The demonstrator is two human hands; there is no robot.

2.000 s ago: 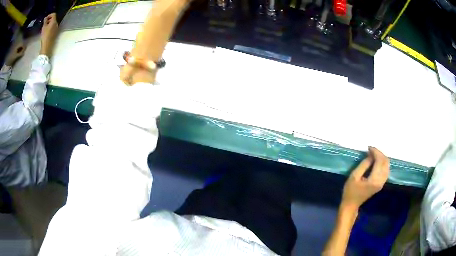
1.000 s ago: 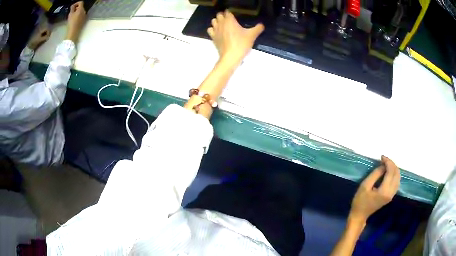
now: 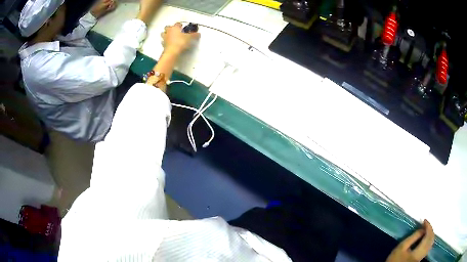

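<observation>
My left hand (image 3: 178,40) is stretched far out over the white bench top at the upper left, a beaded bracelet on its wrist. Its thumb and fingers are around a small dark part (image 3: 190,27); the part's details are too small to tell. My right hand (image 3: 414,246) is at the bench's green taped edge at the lower right, cut off by the picture's bottom. Its fingertips touch the edge, with a gap between thumb and fingers and nothing seen in it. The black clamping fixture (image 3: 358,77) with red grips stands at the upper right.
A white cable (image 3: 196,110) loops over the green bench edge (image 3: 287,156) beside my left forearm. A thin black wire (image 3: 230,37) curves over the bench top. A co-worker in a pale smock (image 3: 77,84) sits at the left, arms on the bench. A perforated plate (image 3: 202,4) lies beyond.
The view has turned left. My left hand has moved from over the fixture to the left part of the bench and has taken hold of the small dark part. My right hand stays at the edge.
</observation>
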